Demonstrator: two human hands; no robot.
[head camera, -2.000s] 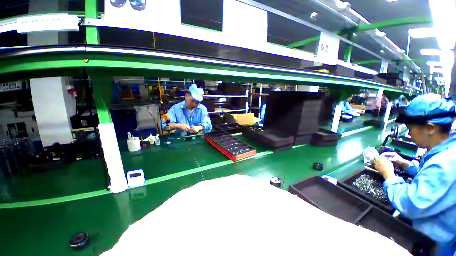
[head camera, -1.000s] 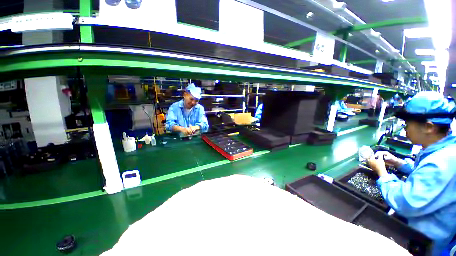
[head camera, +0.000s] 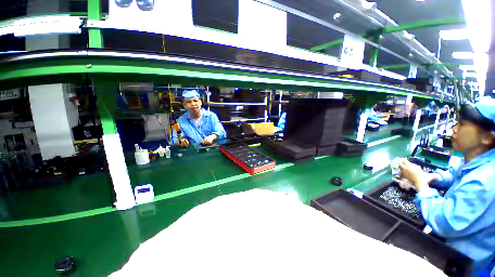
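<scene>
Neither of my hands is in view; a large white, featureless area covers the bottom middle of the picture and hides what lies there. A squat black round unit (head camera: 64, 265) sits on the green surface (head camera: 179, 216) at the lower left. Another small black round unit (head camera: 336, 180) sits right of the middle, and a further one (head camera: 368, 166) lies beyond it. An empty-looking black tray (head camera: 353, 212) lies at the right, partly cut off by the white area.
A parts tray (head camera: 400, 200) with small shiny pieces lies before a person in blue (head camera: 461, 189) at right. A red-edged tray (head camera: 248, 159) and black stacked blocks (head camera: 317, 124) stand across the line. A small white meter (head camera: 144, 193) stands by the white post (head camera: 118, 170). Another person (head camera: 198, 127) sits opposite.
The black unit at lower left has shifted further left in the picture. The person opposite has raised their head. The person at right has turned their head and moved right. Another black unit now shows near them.
</scene>
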